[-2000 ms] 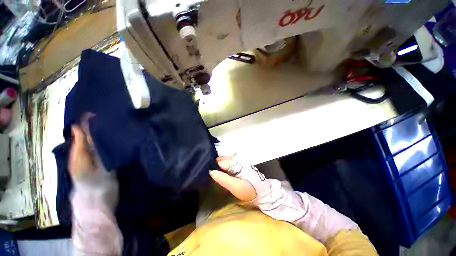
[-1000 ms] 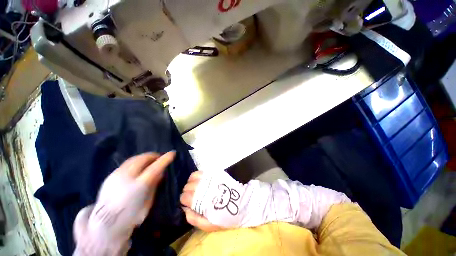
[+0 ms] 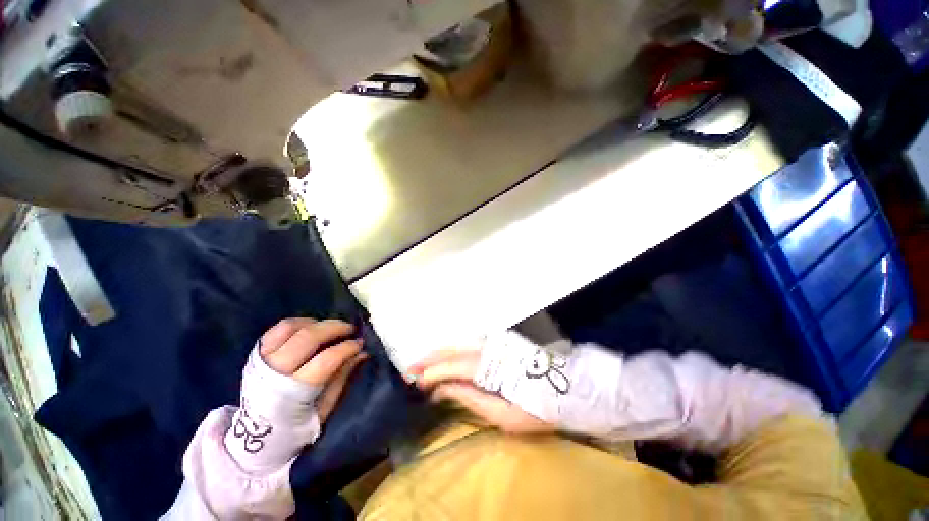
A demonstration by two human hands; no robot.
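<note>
The dark navy cloth lies left of and under the needle area, with its right edge running down toward me. My left hand lies on the cloth with fingers bent at its right edge. My right hand holds the cloth's near edge between thumb and fingers, close to my body. The presser foot and needle area sits at the cloth's upper right edge, beside the bright light. The white sewing machine head is above. Both wrists wear pale sleeves with a printed figure.
Scissors with red and black handles lie at the right of the machine bed. A blue plastic crate is at the right. A white strip hangs over the cloth at the left. A pale ribbed dial is on the head.
The view has moved closer to the machine head. My left hand has moved from the cloth's far left to its right edge, near my right hand. The cloth lies flatter.
</note>
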